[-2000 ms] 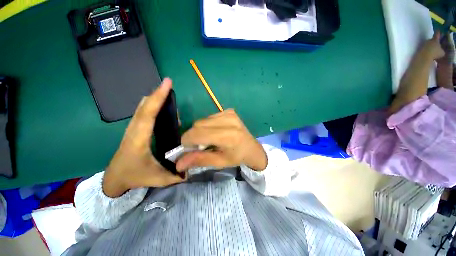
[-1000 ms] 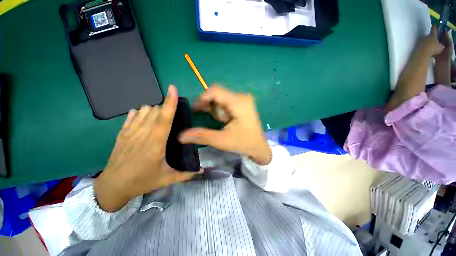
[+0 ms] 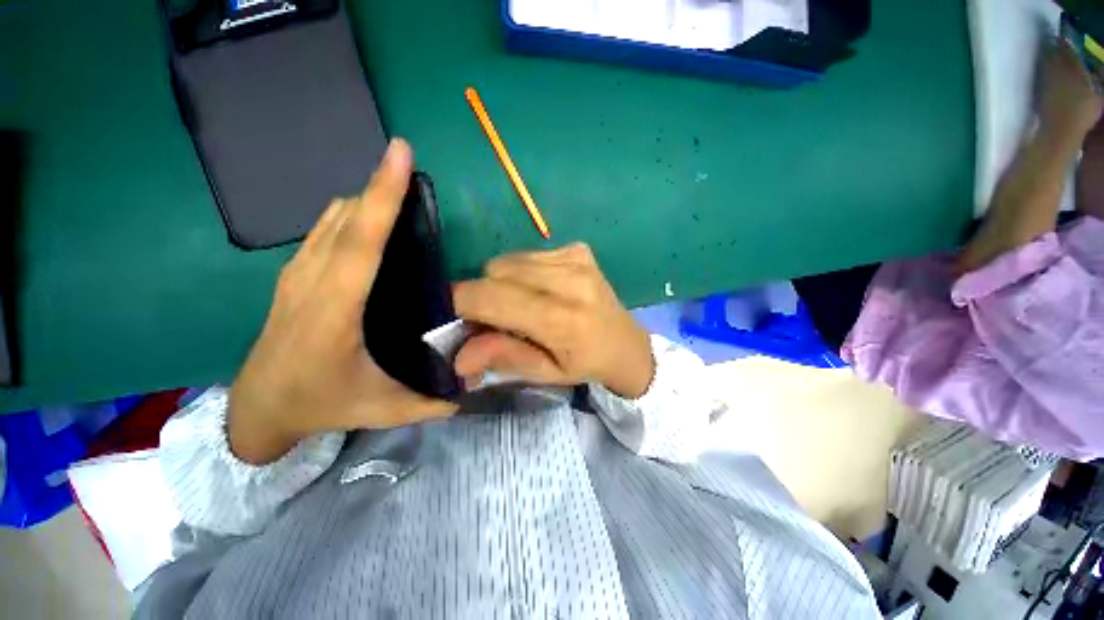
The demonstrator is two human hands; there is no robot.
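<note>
My left hand (image 3: 321, 321) holds a black phone case (image 3: 407, 291) tilted on its edge, fingers along its far side and thumb at its near end. My right hand (image 3: 551, 317) pinches a small white or silver piece (image 3: 447, 338), perhaps a trimming knife, against the case's lower right edge. Its other end is hidden by my fingers. An orange stick (image 3: 509, 164) lies on the green mat beyond my right hand. Another black case (image 3: 285, 127) lies at the upper left, its module cut off by the top edge.
A blue-edged box (image 3: 654, 51) with a white tray stands at the top. A dark case (image 3: 10, 260) is cut off at the left edge. A person in pink (image 3: 987, 339) works at the right. Blue bins (image 3: 763, 325) and a stack of white items (image 3: 969, 491) are below the bench.
One second ago my right hand was blurred and more open over the case; now it is closed on the white piece at the case edge. The case is tilted more. The view has shifted slightly.
</note>
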